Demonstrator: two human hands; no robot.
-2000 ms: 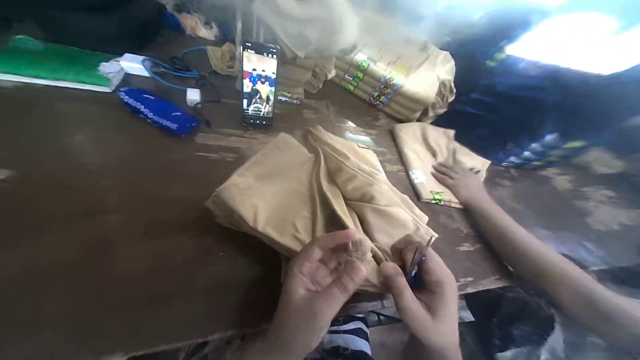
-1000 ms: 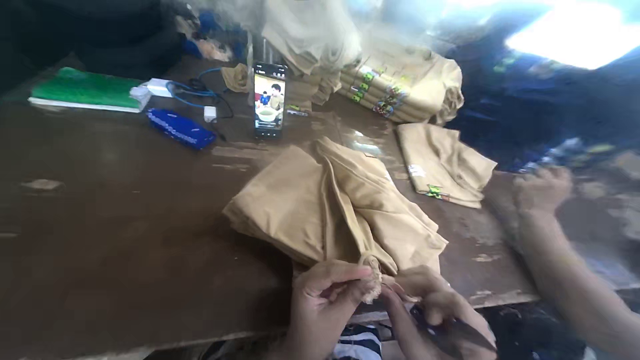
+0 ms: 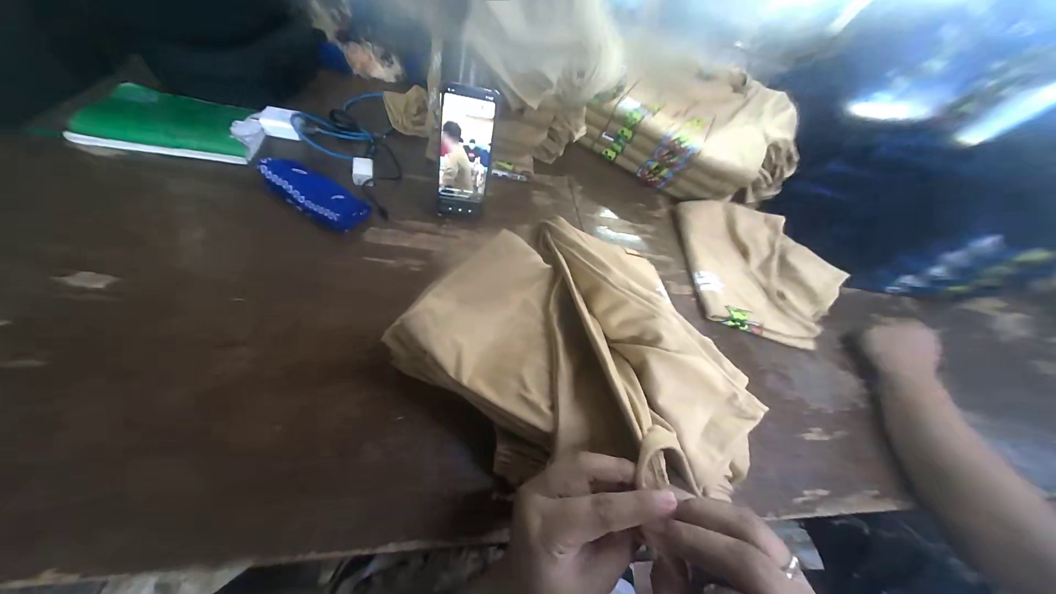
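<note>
A stack of tan fabric garments (image 3: 495,330) lies on the dark wooden table in front of me. At its near edge, my left hand (image 3: 577,520) pinches a looped, hem-like edge of the top tan garment (image 3: 656,454). My right hand (image 3: 726,536) meets the left at the same edge, fingertips closed on the cloth just below the loop. A ring shows on a right finger. Whether the right hand also holds a tool is hidden.
A folded tan garment (image 3: 759,272) lies right of the stack, near another person's forearm and fist (image 3: 903,346). Bundled tan garments (image 3: 685,124), a lit phone (image 3: 466,148), cables (image 3: 330,136), a blue case (image 3: 313,194) and a green book (image 3: 165,120) lie farther back.
The other person's hand has left the folded garment and rests on the table to its right. The dark blue tool seen earlier in my right hand is no longer visible.
</note>
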